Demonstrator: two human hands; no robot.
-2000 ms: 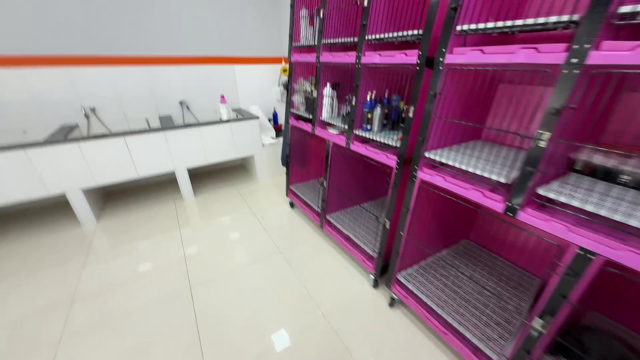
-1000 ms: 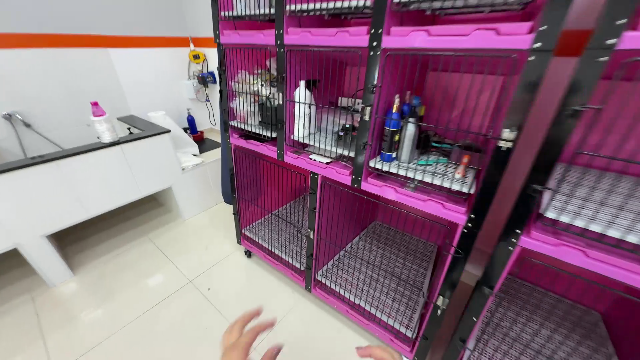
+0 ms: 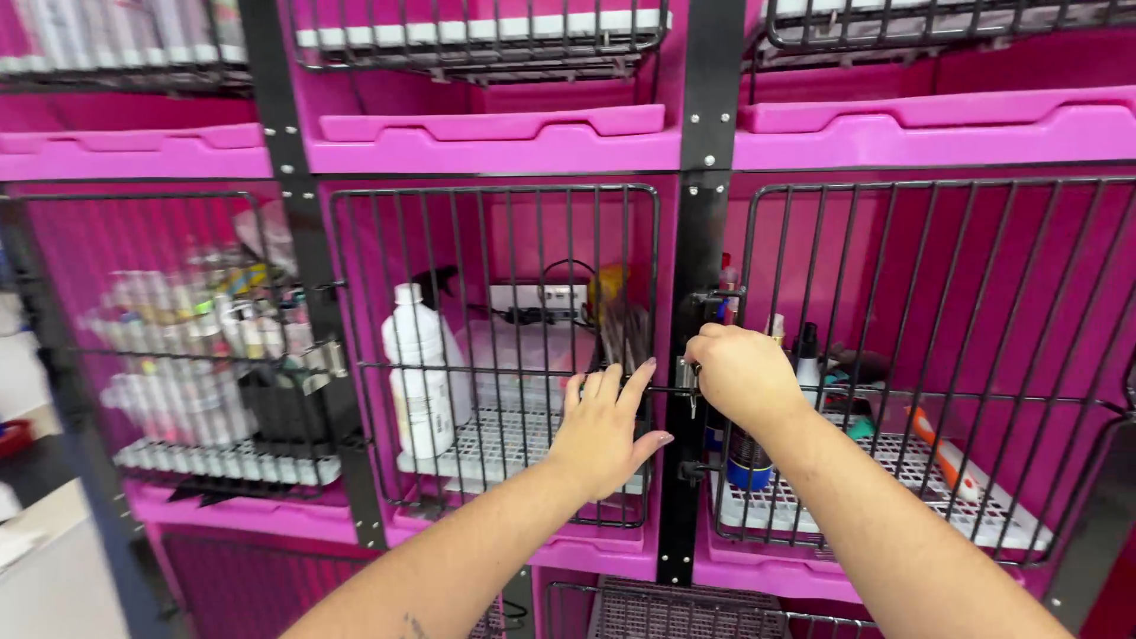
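My right hand (image 3: 744, 377) has its fingers closed at the metal latch (image 3: 684, 376) on the black post between two pink cage compartments; the fingers partly hide the latch. Against the bars of the middle wire door (image 3: 497, 366), my left hand (image 3: 606, 435) rests with its fingers spread. Behind that door stand a white plastic bottle (image 3: 419, 382), a clear plastic container (image 3: 524, 351) and a white device with a black cable (image 3: 541, 300). The right compartment holds a blue-based bottle (image 3: 748, 470), a black-capped bottle (image 3: 807, 355) and an orange and white tool (image 3: 943, 454).
To the left, another barred compartment holds many small bottles and a black bin (image 3: 282, 413). Pink trays (image 3: 497, 146) and further cages are above. Below is a cage with a grid floor (image 3: 683, 612). A white counter edge (image 3: 62, 532) lies at the lower left.
The view has moved up close to the cages. Both hands, low in the frame a second ago, are now raised at the middle door and its latch.
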